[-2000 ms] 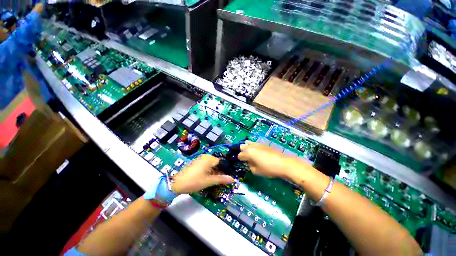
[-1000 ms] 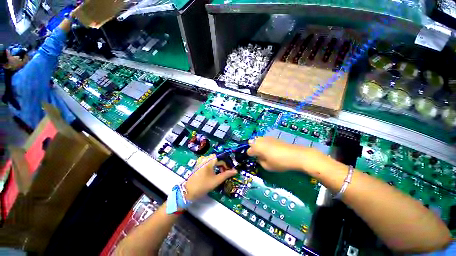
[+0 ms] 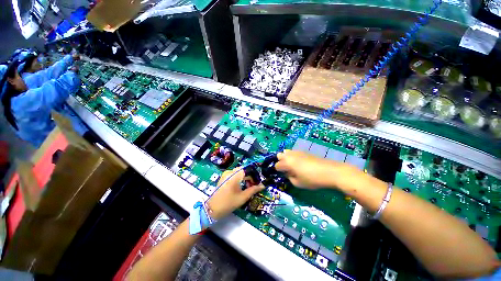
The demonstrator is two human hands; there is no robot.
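A large green circuit board (image 3: 335,206) lies on the line in front of me, crowded with parts. My left hand (image 3: 233,193) is over the middle of the board, fingers bent around dark parts, with a light blue strap on the wrist. My right hand (image 3: 299,169) is just right of it, fingertips down at a black lump (image 3: 270,167) between the hands. The fingertips hide what they touch, so I cannot tell if either hand grips it. A reddish wound ring (image 3: 221,156) and grey blocks (image 3: 233,138) stand on the board's left part.
A blue coiled cord (image 3: 357,90) crosses above the board. The shelf behind holds white parts (image 3: 272,71), a cardboard tray (image 3: 336,94) and round pale parts (image 3: 442,105). More boards lie left (image 3: 123,93) and right (image 3: 439,186). A brown carton (image 3: 66,192) and a person in blue (image 3: 41,101) are at left.
The view has shifted against the line since the earliest frame. Both hands stay at the same mid-board spot. The person at left has lowered an arm towards the line.
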